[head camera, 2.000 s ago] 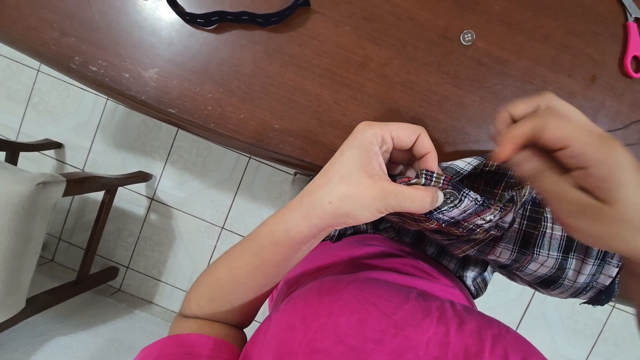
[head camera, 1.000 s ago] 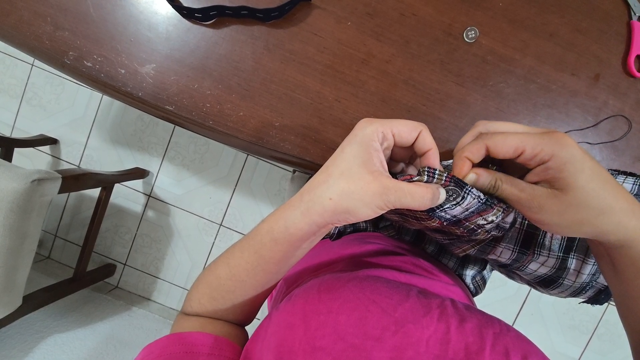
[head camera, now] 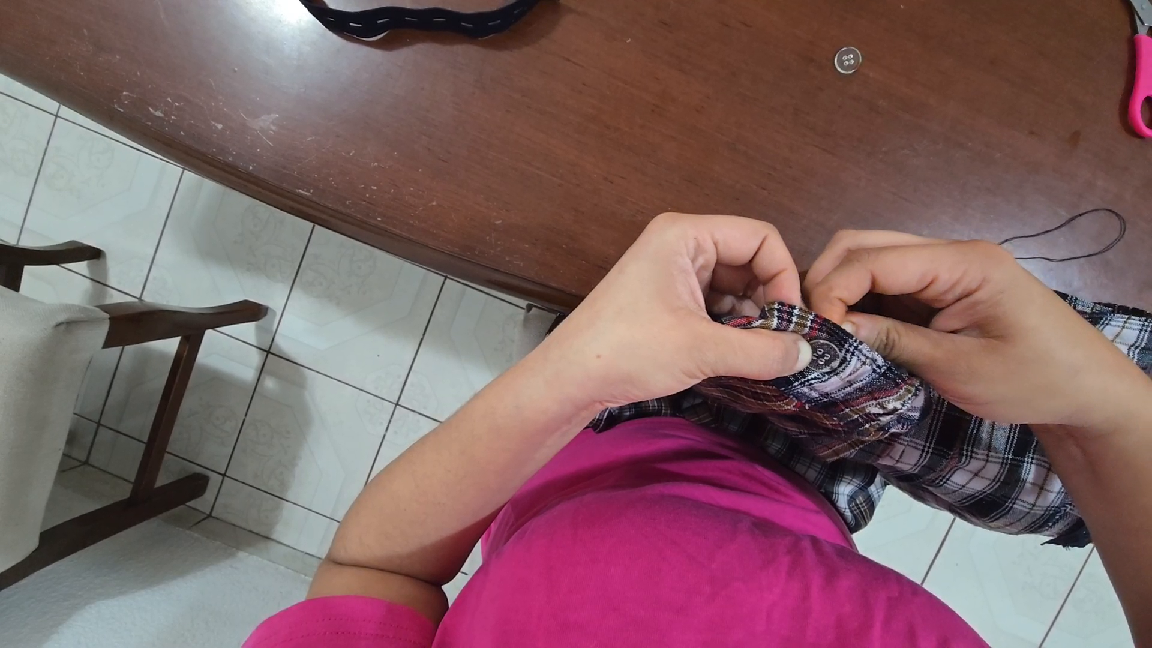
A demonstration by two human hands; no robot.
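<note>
My left hand [head camera: 711,315] pinches the edge of a plaid cloth garment [head camera: 981,459] between thumb and fingers. A round button [head camera: 823,355] lies on the cloth beside my left thumb tip. My right hand [head camera: 936,315] is just to the right, thumb and index finger brought together at the cloth's upper edge; whether they hold a needle or only cloth cannot be seen. A dark thread [head camera: 1084,236] loops on the table beyond my right hand. The garment hangs over my lap against the table edge.
On the wooden table [head camera: 585,117] lie a loose four-hole button [head camera: 847,60], pink-handled scissors [head camera: 1140,85] at the right edge and a dark elastic strip with pale dashes [head camera: 423,20]. A wooden armchair [head camera: 180,324] stands at the left on the tiled floor.
My right hand was raised and blurred over the garment two seconds ago; it has come down to the cloth beside my left hand. My left hand has kept its pinch.
</note>
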